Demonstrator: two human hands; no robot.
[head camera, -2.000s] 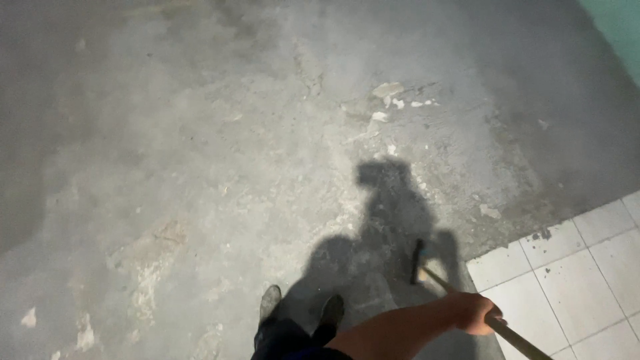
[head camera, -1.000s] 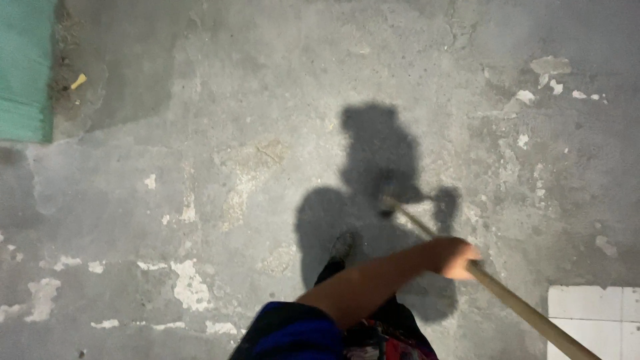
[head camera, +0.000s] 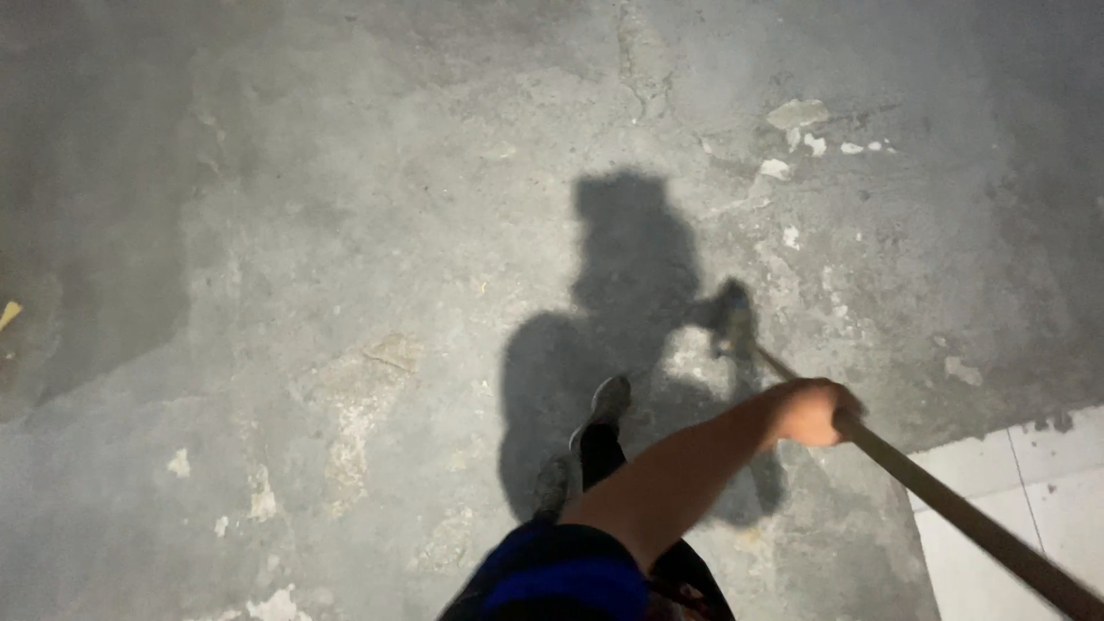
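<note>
My left hand (head camera: 815, 412) is closed around a long wooden pole (head camera: 957, 509), its forearm reaching across from a dark and blue sleeve at the bottom. The pole runs from the lower right corner toward the middle of the view. At its far end is a small blurred head (head camera: 737, 326), beside my shadow; its exact kind is unclear, as is whether it touches the floor. My right hand is out of view. Below and left of that head are my two shoes (head camera: 611, 398) on the grey concrete floor (head camera: 388, 241).
White floor tiles (head camera: 983, 470) border the concrete at the lower right. Flaked pale patches (head camera: 798, 114) mark the floor at the upper right. A small yellowish scrap (head camera: 10, 313) lies at the left edge. My shadow covers the floor ahead of my shoes.
The view has shifted noticeably. The tool's head, near the middle of my shadow a second ago, is now at its right side. My left hand stays closed on the pole.
</note>
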